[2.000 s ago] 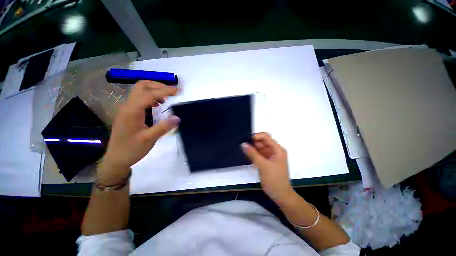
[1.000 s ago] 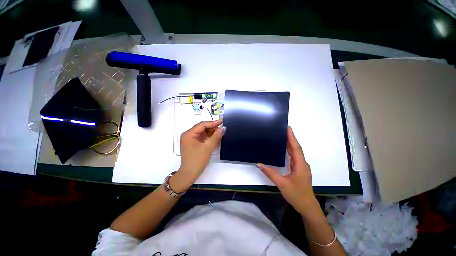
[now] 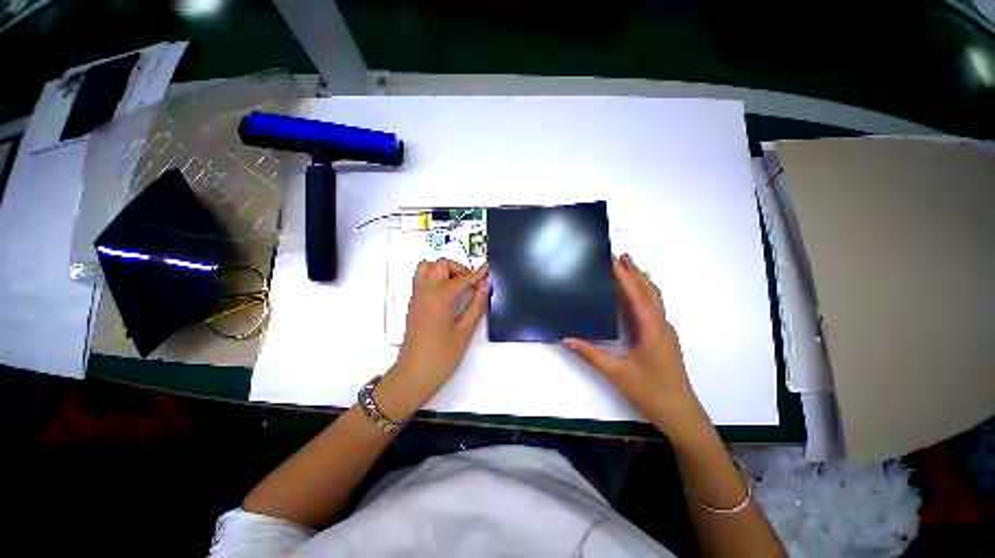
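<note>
A glossy black sheet [image 3: 549, 286] lies over the right part of a thin white panel [image 3: 400, 294]. The panel's left part shows a small green circuit board [image 3: 477, 217], a yellow component [image 3: 426, 221], a small round component [image 3: 439, 239] and a dark lead wire reaching left. My left hand [image 3: 439, 316] rests on the panel and pinches the sheet's left edge with thumb and fingertips. My right hand [image 3: 649, 354] holds the sheet's right edge with the fingers, its thumb at the bottom edge. Whether the sheet's underside touches the panel everywhere is hidden.
A blue roller [image 3: 321, 138] with a black handle lies left of the panel on white paper [image 3: 676, 153]. At left are a stack of black sheets [image 3: 164, 294], gold scissors [image 3: 246, 316] and clear plastic [image 3: 213, 142]. Grey-beige cardboard [image 3: 906, 273] lies right, above white fluffy waste [image 3: 846, 507].
The black sheet was first swung in from the left, then held tilted at the circuit board's side. It now lies lower and flatter, with both hands at its edges.
</note>
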